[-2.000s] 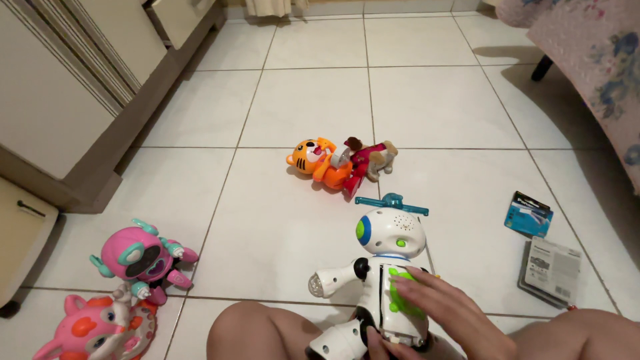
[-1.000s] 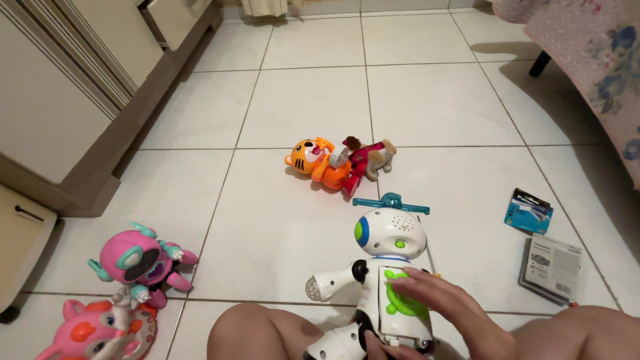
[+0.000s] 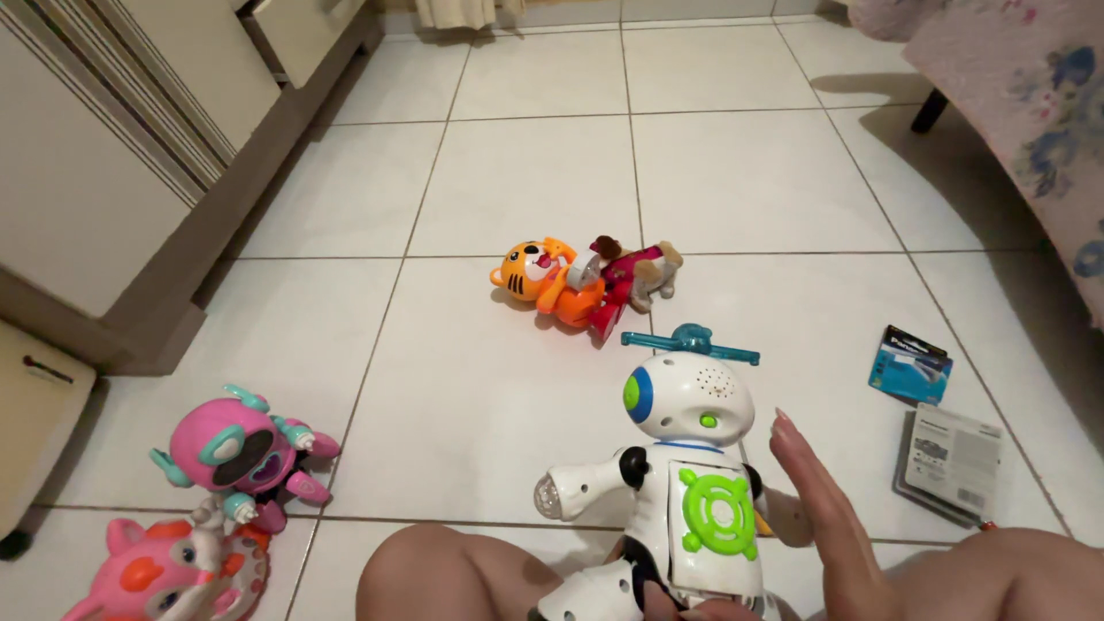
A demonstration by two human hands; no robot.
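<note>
A white toy robot with a green ringed design on its back panel and a teal propeller on its head is between my knees, its back towards me. Its head has speaker holes and a small green switch. My left hand is mostly hidden at the bottom edge, with fingertips against the toy's lower body. My right hand is raised along the toy's right side, fingers extended, off the green design; whether its lower part touches the toy is hidden.
A pink toy robot and a pink animal toy are at left. An orange tiger toy lies against a small plush toy ahead. A blue package and a grey package lie at right, near a floral cloth.
My right hand has moved off the green design on the toy's back to its right side. The other toys and the packages have stayed in place.
</note>
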